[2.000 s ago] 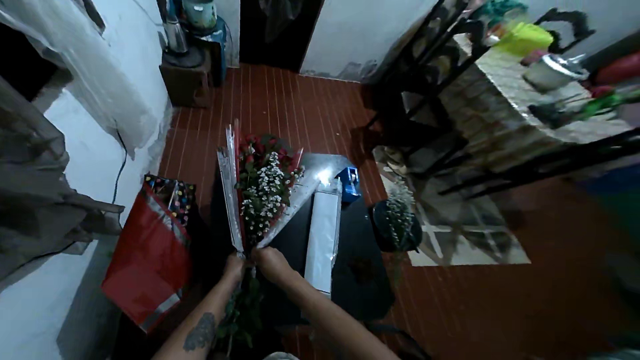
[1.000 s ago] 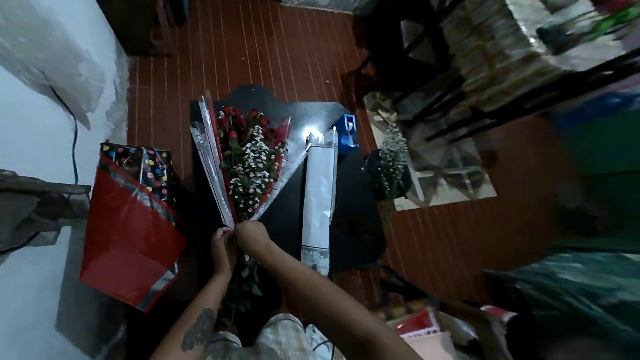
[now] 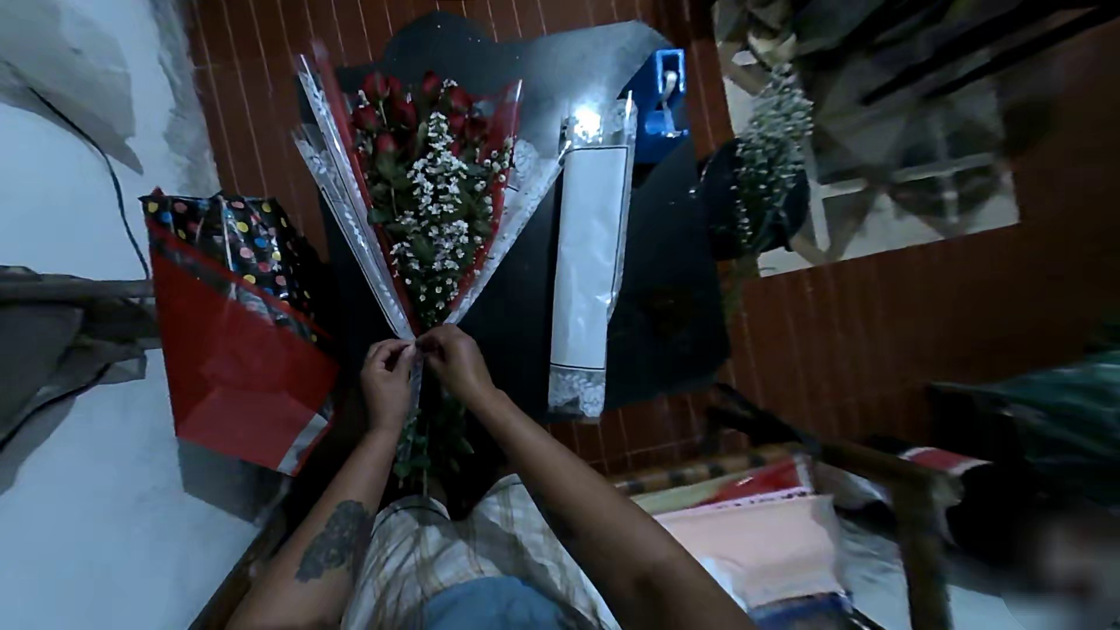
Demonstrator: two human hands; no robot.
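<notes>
A bouquet of red roses and small white flowers point(image 3: 437, 201) lies on a black table point(image 3: 507, 350), wrapped in clear and red-edged sleeves. At the narrow neck of its wrap, my left hand point(image 3: 388, 376) pinches the gathered plastic between thumb and fingers. My right hand point(image 3: 455, 360) is close against it at the same spot, fingers bent at the neck; whether it grips anything is hidden. Leafy stems hang below both hands toward my lap. Right of the bouquet lies a long pack of white sleeves in clear plastic point(image 3: 588, 262).
A blue tape dispenser point(image 3: 661, 109) sits at the table's far right. White flowers stand in a dark container point(image 3: 770, 166) on the floor beyond. At the left is a red bag-like wrapping point(image 3: 236, 359) with polka-dot material. Papers and packets point(image 3: 752, 534) lie at lower right.
Both hands have stayed at the bouquet's neck and are now close together, fingertips nearly meeting. The view has tilted down toward the table and my lap.
</notes>
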